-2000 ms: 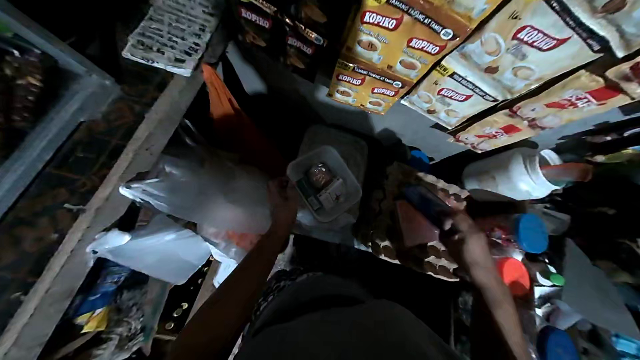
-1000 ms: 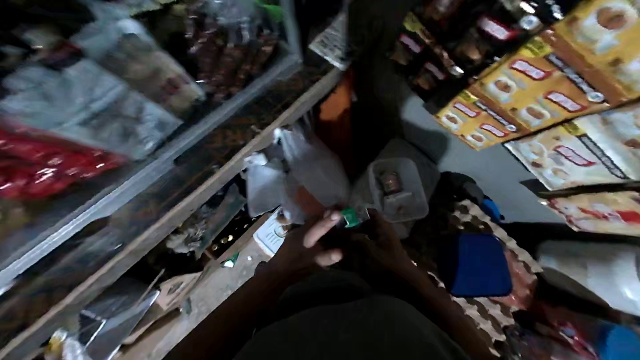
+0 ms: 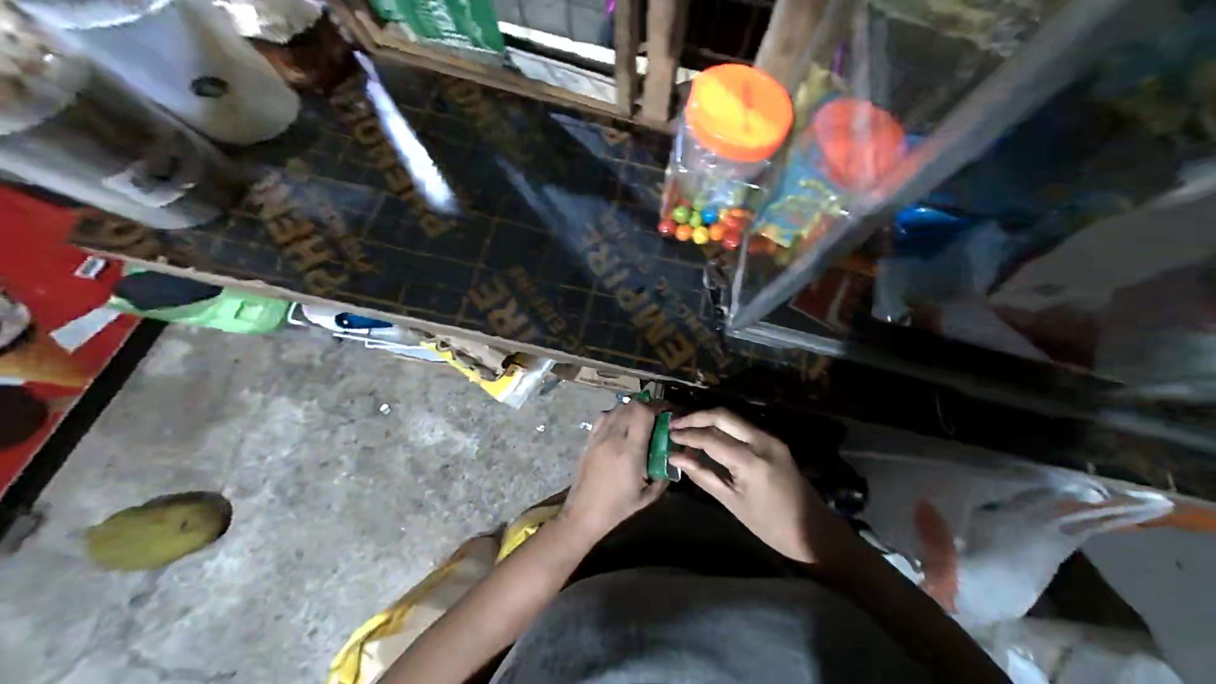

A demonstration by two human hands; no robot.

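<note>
A small green packet (image 3: 660,446) is held between my hands, just in front of my body. My left hand (image 3: 616,465) is closed around its left side, with a green bit also showing above the fingers. My right hand (image 3: 736,465) touches the packet's right edge with its fingertips, the fingers bent and slightly spread. Beyond the hands runs a dark printed plywood counter (image 3: 532,275). On it stands a clear plastic jar with an orange lid (image 3: 739,112) and colourful round candies inside, beside another jar with a red-orange lid (image 3: 858,142).
A glass display case (image 3: 807,337) stands at the right, with plastic bags (image 3: 978,522) below it. Large pale containers (image 3: 180,76) are at the upper left. A yellow sack (image 3: 380,636) lies near my left forearm. The concrete floor (image 3: 313,456) holds a brownish-yellow oval thing (image 3: 157,530).
The view has swung strongly left to the counter and floor. Two seconds ago my hands were apart, the right on a dark object over egg trays; now both are at the green packet.
</note>
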